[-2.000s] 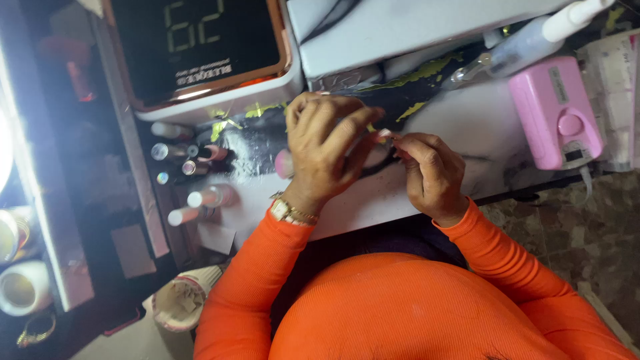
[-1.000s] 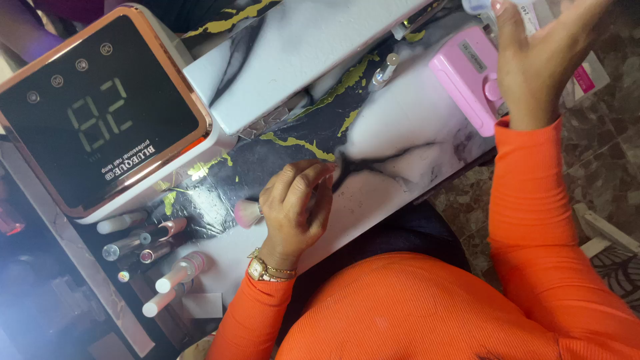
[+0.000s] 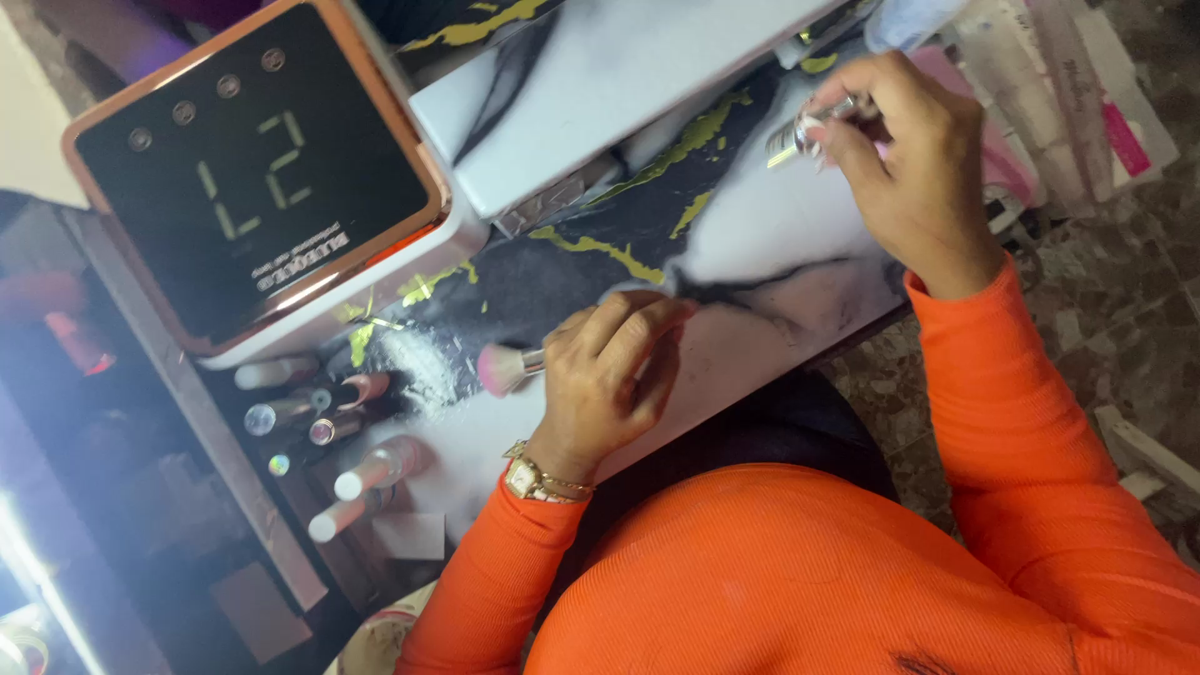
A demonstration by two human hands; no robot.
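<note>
My left hand [image 3: 614, 375], with a gold watch at its wrist, is over the marbled tabletop with fingers curled; whether it holds anything is hidden. Beside it lies a pink-and-white-bristled brush [image 3: 506, 368], its handle running under the hand. My right hand [image 3: 905, 155] is raised at the upper right, its fingers on a small clear bottle [image 3: 783, 145] with a shiny silvery part. A nail lamp [image 3: 262, 169] with a lit digital display stands at the upper left. White powder [image 3: 422, 366] is scattered between the lamp and the brush.
Several nail polish bottles [image 3: 375, 469] stand at the left table edge. A long white marbled box or rest [image 3: 600, 84] crosses behind my hands. A pink device [image 3: 975, 122] is partly behind my right hand, beside clear packets [image 3: 1069, 103]. A patterned floor [image 3: 900, 394] shows beyond the table edge.
My right hand has come back from the far upper right and now has the small bottle that stood on the tabletop. My left hand stays beside the brush. The lamp display has changed.
</note>
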